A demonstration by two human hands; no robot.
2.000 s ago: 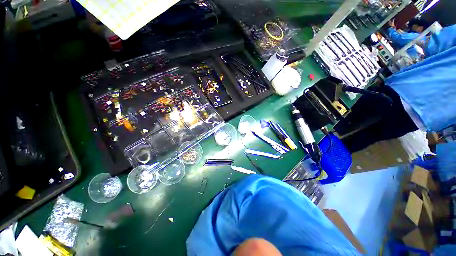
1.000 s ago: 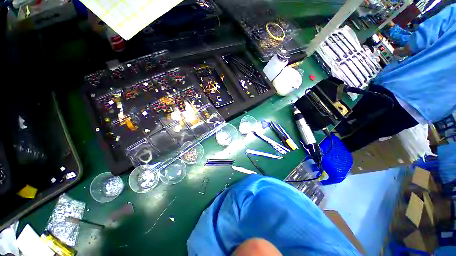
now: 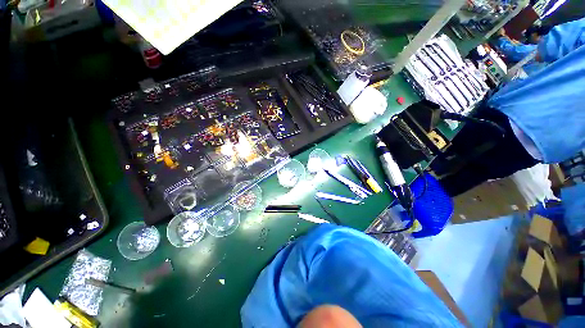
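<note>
Neither of my hands can be made out. A bent blue sleeve fills the bottom centre, with a rounded patch of bare skin at the bottom edge; I cannot tell which body part it is. Nearest on the green mat lie a row of clear round cups, some holding small white or brownish bits. A black parts tray with clear dividers and tiny gold, red and silver parts is behind them. Dark tweezers and slim white and blue sticks lie right of the cups.
A black-and-white cylindrical tool and a blue mesh basket are at the right. A silvery bag and a yellow-handled tool are at lower left. A large black tray is at left. Another person's blue sleeve is at far right.
The bench view shifts very slightly. The other person at the right leaned left, then back right. The blue sleeve and skin patch at the bottom stay nearly the same.
</note>
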